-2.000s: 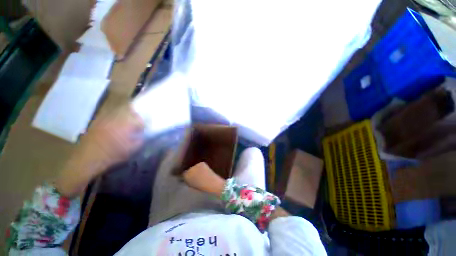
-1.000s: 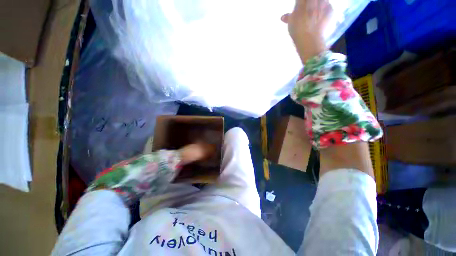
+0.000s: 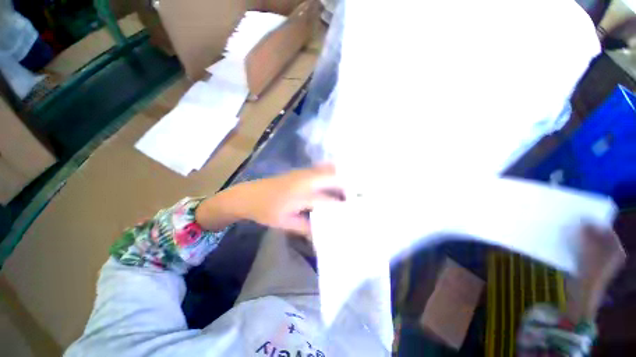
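Note:
A long white foam strip point(image 3: 502, 213) stretches across in front of me, with one part hanging down over my lap. My left hand point(image 3: 289, 199) is closed on the strip near the middle of the view. My right hand point(image 3: 601, 258), blurred, holds its far right end. The huge glaring white foam bundle point(image 3: 446, 84) stands just beyond the strip, with wrinkled clear plastic film at its left edge. The small carton from my lap cannot be made out; the strip and my left hand cover that area.
White foam pads point(image 3: 192, 132) lie fanned on the cardboard-covered table point(image 3: 91, 202) at left, beside an open brown pad carton point(image 3: 275, 56). A small brown carton point(image 3: 452, 303) and a yellow crate point(image 3: 523, 300) are at lower right. Blue bins point(image 3: 600, 150) stand beyond them.
My left hand has left the small carton and now holds the foam strip. My right hand has moved from the bundle out to the right with the strip's end. The view has swung left.

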